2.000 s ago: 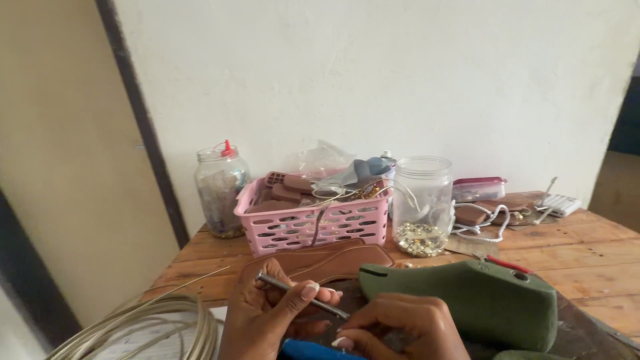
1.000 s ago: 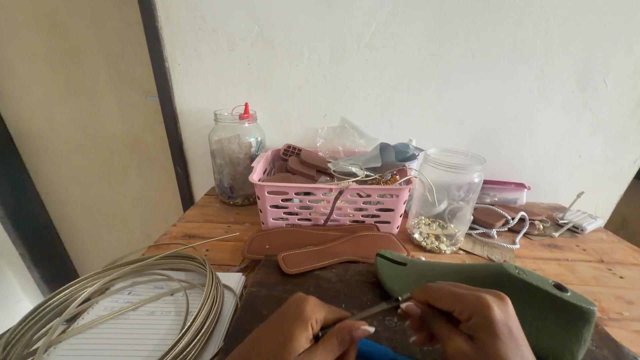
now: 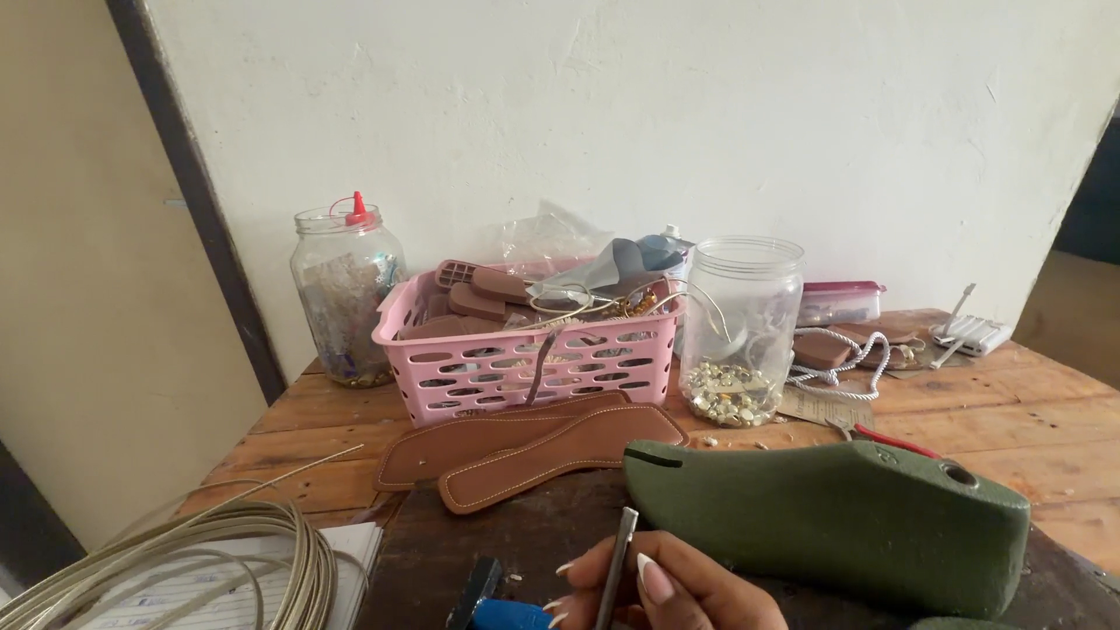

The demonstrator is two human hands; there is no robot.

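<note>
My right hand (image 3: pixel 682 586) is at the bottom edge, its fingers and thumb closed around a slim metal rod-shaped tool (image 3: pixel 618 560) that points up. My left hand is out of view. Left of the right hand lies a hammer with a dark head (image 3: pixel 475 593) and a blue handle (image 3: pixel 512 615), partly cut off by the frame. A green shoe last (image 3: pixel 822 516) lies on its side behind and to the right of the hand. Two brown stitched insoles (image 3: pixel 560 455) overlap beyond the hand, in front of a pink plastic basket (image 3: pixel 534 367).
A coil of beige cord (image 3: pixel 306 560) lies on lined paper (image 3: pixel 354 551) at left. Jars stand beside the basket, the right one (image 3: pixel 744 350) holding metallic studs (image 3: pixel 735 394). Red-handled pliers (image 3: pixel 897 440) lie behind the last; white cord (image 3: pixel 840 367) is at right on the wooden table (image 3: pixel 971 402).
Both hands were together at the rod-shaped tool; now only my right hand shows, holding it upright. My left hand has left the view. More of the hammer shows.
</note>
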